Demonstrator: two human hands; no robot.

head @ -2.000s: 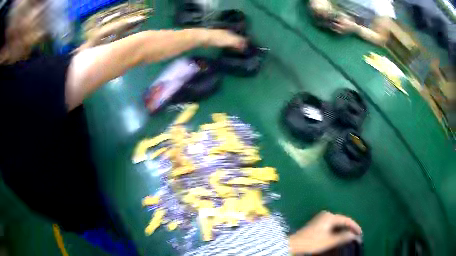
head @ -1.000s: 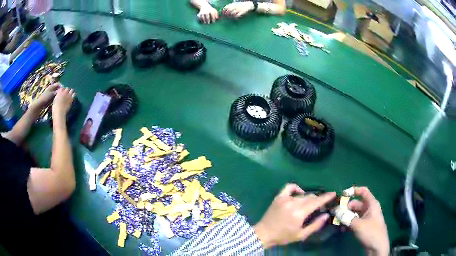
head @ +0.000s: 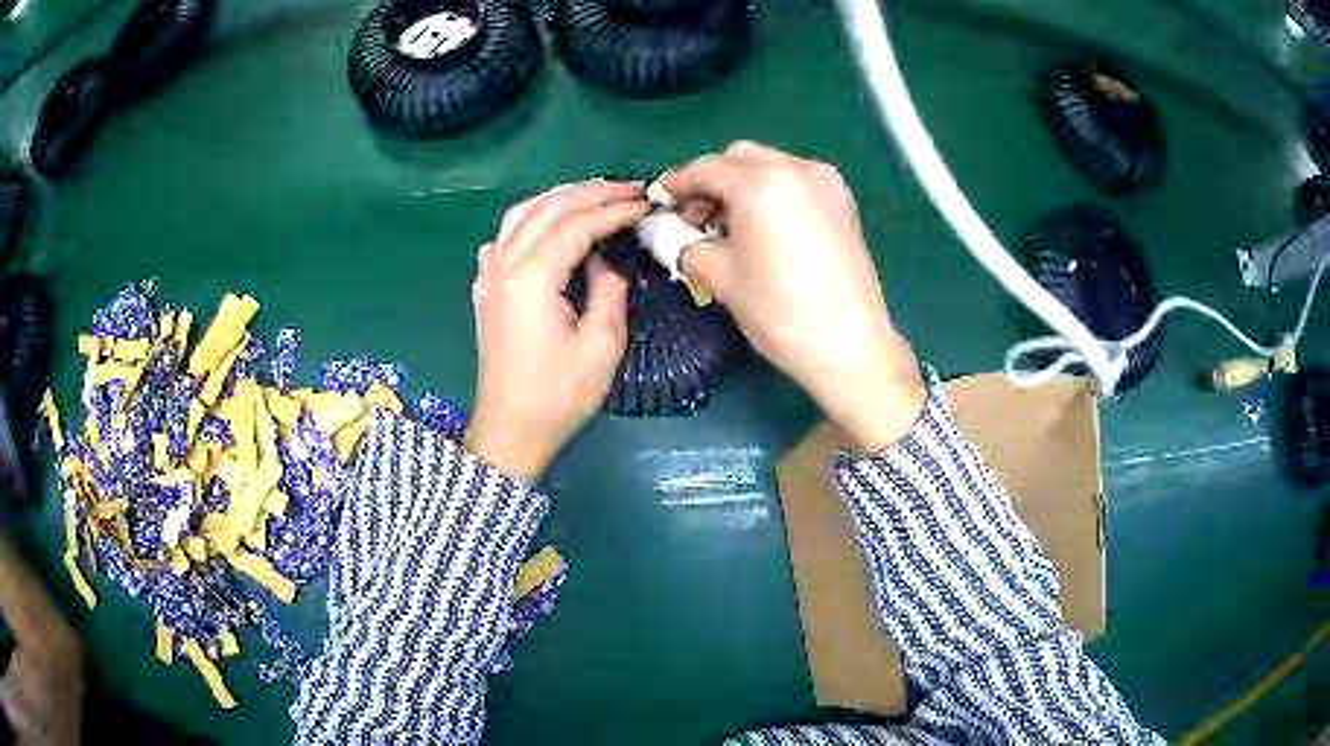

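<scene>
A black ribbed round housing [head: 668,364] lies on the green table in front of me, its top largely hidden by both hands. My left hand [head: 551,299] holds it from the left, thumb at the near rim and fingertips reaching over the middle. My right hand [head: 795,262] is over its right side, white covers on the fingertips. The fingertips are pinched together close to the left ones, and a bit of a yellow strip piece [head: 700,293] shows under them. How far the piece sits in the housing is hidden.
A pile of yellow and blue-purple patterned strips [head: 241,466] lies left. Housings stand at the back [head: 445,73], far left and right. A cardboard box [head: 846,583] is by my right forearm. A white cable [head: 948,190] curves down right, near a thin cord with a yellowish connector [head: 1240,372].
The view has swung right and down, so the hands and housing now appear near the middle. My right hand has come in over the housing, its fingertips beside the left ones.
</scene>
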